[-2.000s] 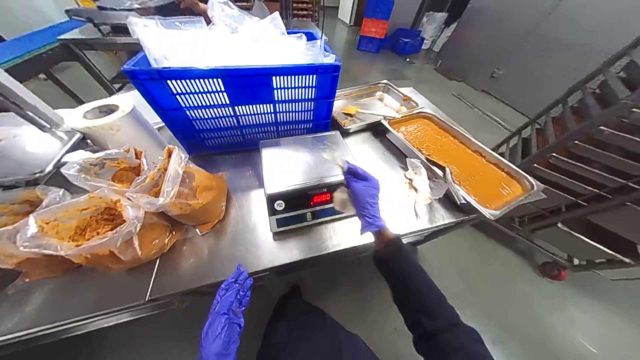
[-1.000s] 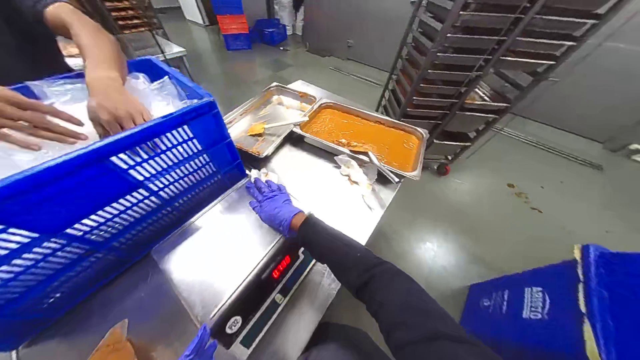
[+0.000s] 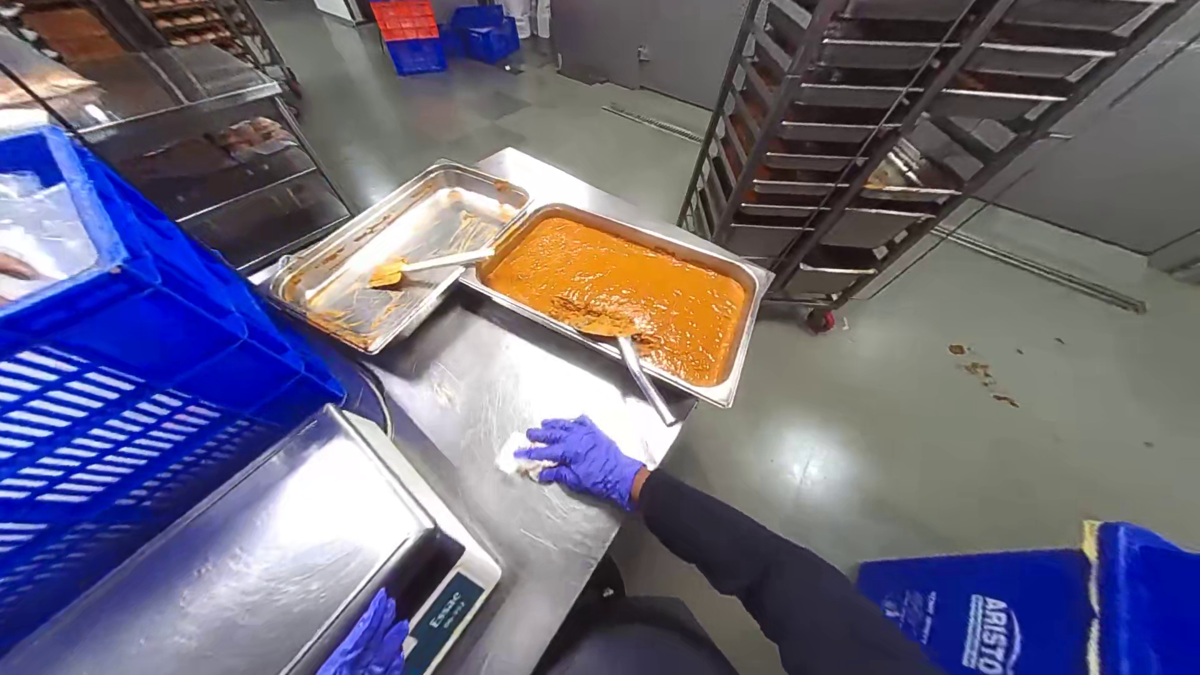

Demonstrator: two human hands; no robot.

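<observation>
My right hand (image 3: pixel 586 459), in a purple glove, presses a crumpled white cloth or paper (image 3: pixel 521 457) onto the stainless steel table (image 3: pixel 469 394). Beyond it sits a steel pan of orange-brown sauce (image 3: pixel 628 281), with a metal-handled spoon or ladle (image 3: pixel 645 380) resting over its near rim. A nearly emptied, smeared steel pan (image 3: pixel 412 216) stands to its left and holds a spatula (image 3: pixel 431 265) with sauce on its blade. My left hand (image 3: pixel 370 642), gloved too and partly cut off by the lower edge, is at the front of the digital scale (image 3: pixel 281 544) and holds nothing visible.
A blue plastic crate (image 3: pixel 141 375) with clear plastic bags stands left, behind the scale; part of another person's hand shows inside. A wheeled rack of trays (image 3: pixel 844 141) stands beyond the table at right. Blue bins (image 3: pixel 975 600) are at lower right, and crates (image 3: pixel 408 37) stand far back.
My right hand has moved from beside the scale onto the table in front of the sauce pan, where it now holds the white cloth or paper. The view has swung right.
</observation>
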